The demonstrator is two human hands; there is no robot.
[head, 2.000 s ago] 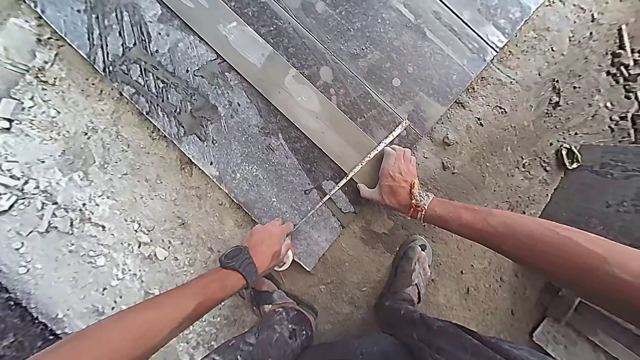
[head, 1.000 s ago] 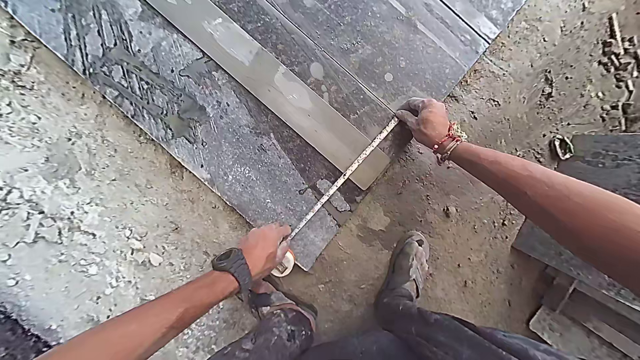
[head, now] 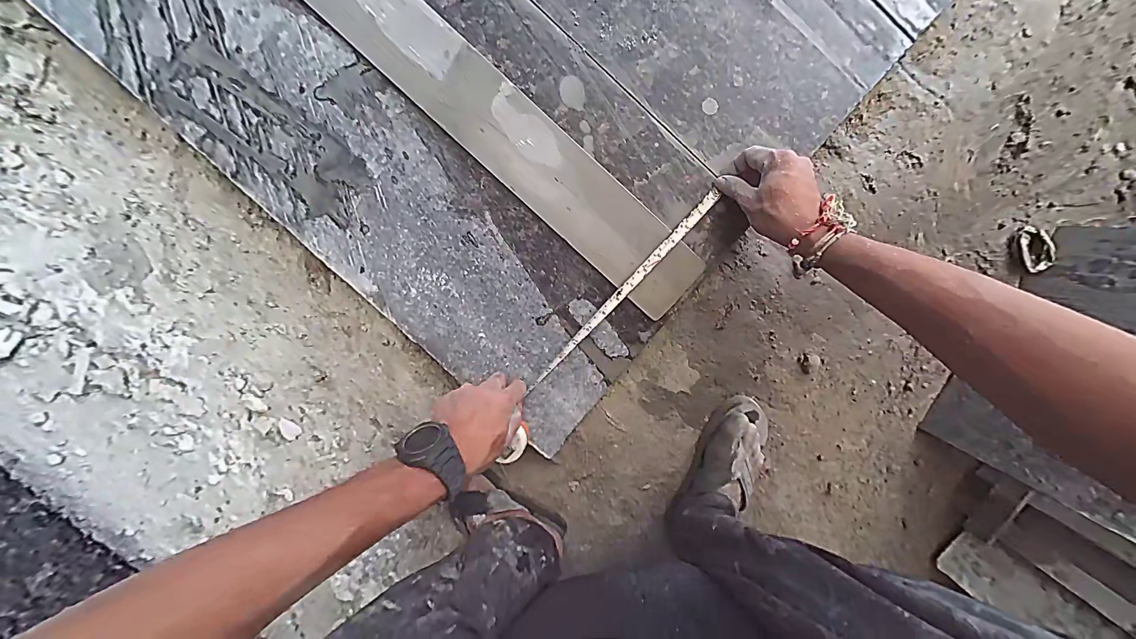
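Observation:
A tape measure (head: 635, 277) is drawn out across the ends of dark stone slabs. My left hand (head: 482, 421), below a black wristwatch, grips the tape's case, mostly hidden in my fingers, near the lower corner of the outer slab (head: 444, 293). With my right hand (head: 775, 193) I pinch the blade's far end at a seam between slabs, near their end edge. Under the blade lies a long flat grey strip (head: 568, 191), its material not clear, with pale wet patches. The blade crosses it close to its squared end.
Rough ground with mortar crumbs (head: 289, 429) borders the slabs at the left. More dark slabs (head: 1021, 444) are stacked at the right, with a small ring-like thing (head: 1035, 249) beside them. My shoes (head: 729, 448) stand on the dirt just below the slab ends.
My right hand has moved up and to the right, from the end of the grey strip to the slab seam, with the tape's end. My left hand has stayed at the lower slab corner.

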